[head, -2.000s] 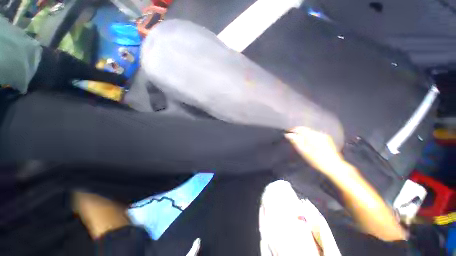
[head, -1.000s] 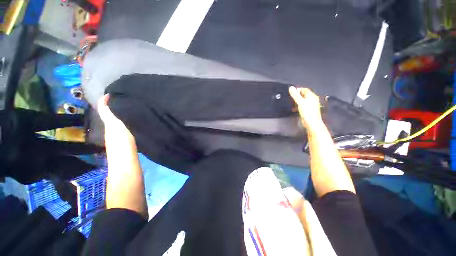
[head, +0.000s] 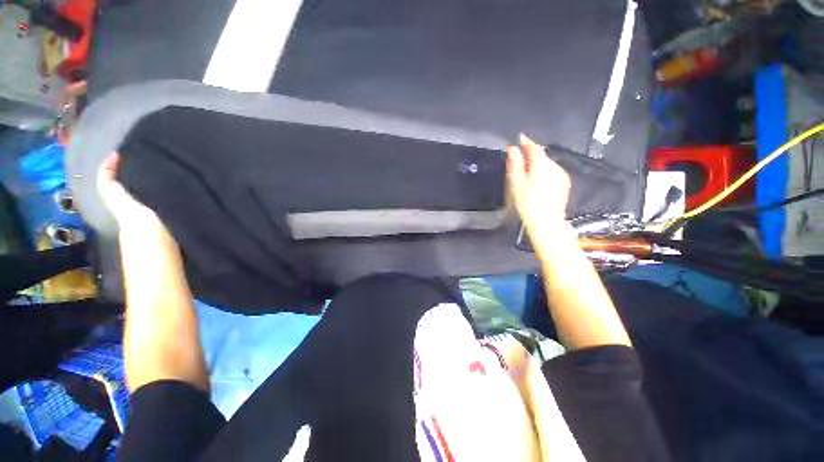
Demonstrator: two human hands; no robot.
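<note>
A black garment sleeve point(head: 343, 167) lies lengthwise along the grey pressing pad point(head: 397, 223), with small buttons near its right end. The pad's grey edge shows above the sleeve and as a strip below it. My left hand point(head: 116, 191) holds the wider black cloth at the left end; some of its fingers are hidden. My right hand point(head: 537, 185) holds the sleeve's right end at the cuff. The steam iron point(head: 614, 244) lies right of the pad, beside my right forearm, touched by neither hand.
A yellow hose point(head: 754, 185) and black cords run right from the iron. A white card point(head: 664, 194) lies behind it. White strips point(head: 251, 45) cross the dark table cover. A white cloth point(head: 465, 388) covers my lap. A blue crate point(head: 54, 415) stands at lower left, a red object point(head: 705, 167) at right.
Since the earliest frame, the iron has come into view and both hands are at the sleeve's ends. Over the last second the view shifted and the black cloth spread wider at left.
</note>
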